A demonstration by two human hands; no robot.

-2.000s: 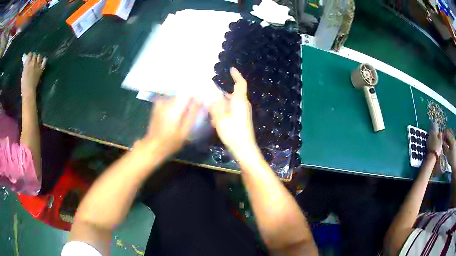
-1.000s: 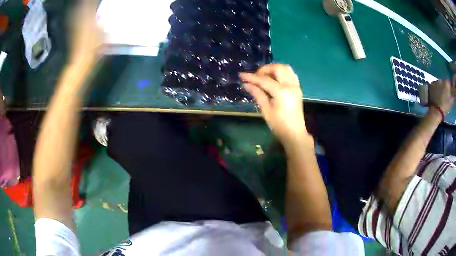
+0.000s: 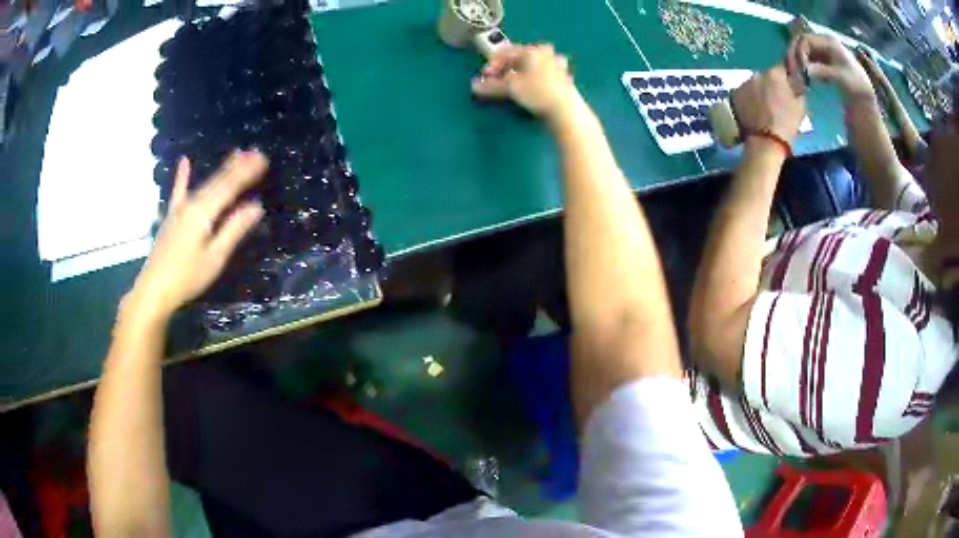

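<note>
A beige handheld fan [image 3: 471, 15] lies on the green bench at the top middle, its head cut by the picture's top edge. My right hand [image 3: 531, 82] is over its handle with curled fingers and hides most of the handle; whether the fingers are closed on it is unclear. My left hand [image 3: 205, 226] is open and empty, fingers spread, over the left part of the glossy black rows of round parts [image 3: 247, 95]. A flat white stack [image 3: 100, 137] lies just left of the black rows.
A neighbour in a striped shirt [image 3: 831, 315] sits at right, hands over the bench. Near them are a white tray of black discs [image 3: 644, 82] and a scattered pile of small parts [image 3: 694, 28]. A red stool [image 3: 825, 504] stands at bottom right.
The view has swung right. My right hand has moved from beside the black rows to the fan. My left hand has come from the white stack to the black rows.
</note>
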